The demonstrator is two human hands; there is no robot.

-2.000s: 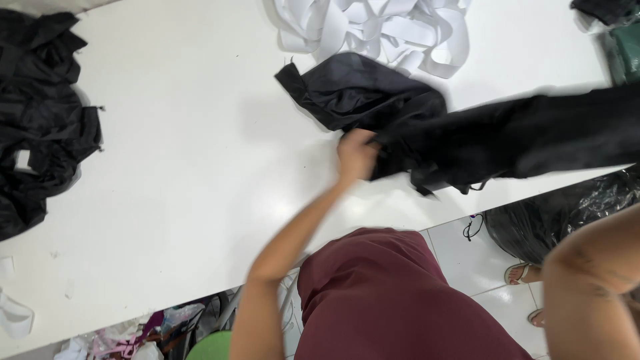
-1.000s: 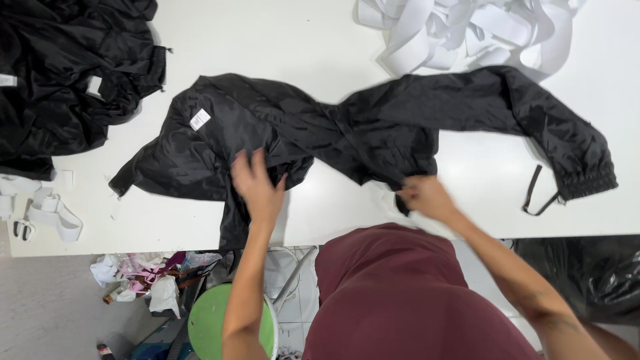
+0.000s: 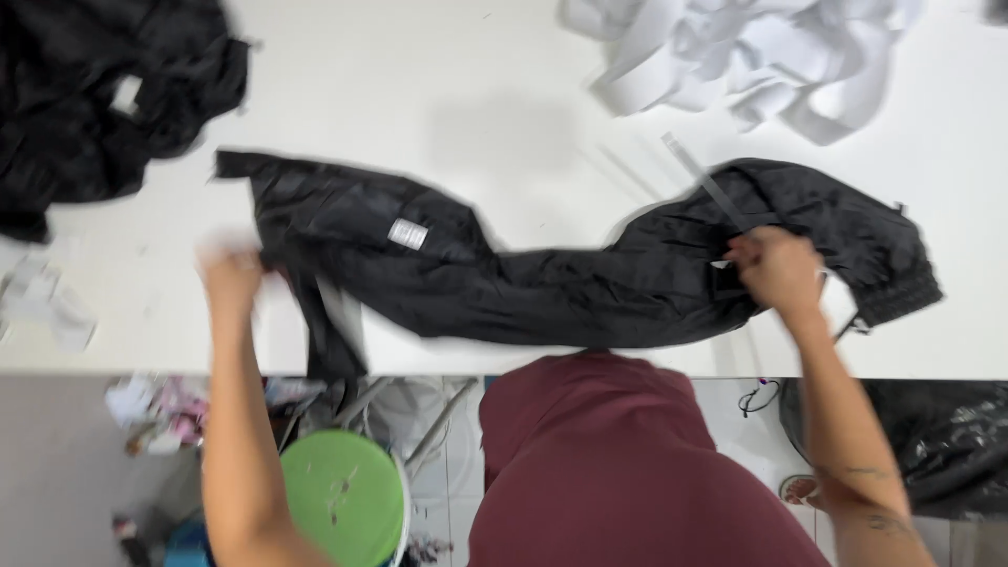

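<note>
A black fabric garment with a small white label stretches across the white table in front of me. My left hand is blurred and grips a black edge at the garment's left end. Toward the right end, my right hand is closed on the cloth, with a narrow translucent strip running up and left from it. A gathered elastic end of the garment lies to the right of that hand. A black strip of the cloth hangs over the table's front edge at the left.
More black garments are heaped at the upper left. Loops of white elastic band lie at the upper right, and white scraps at the left. Below the table are a round green stool seat, fabric scraps and a black plastic bag.
My left hand, a second ago with spread fingers on the garment's middle part, has moved left to its end. The garment lies more stretched out sideways. The translucent strip now shows by my right hand.
</note>
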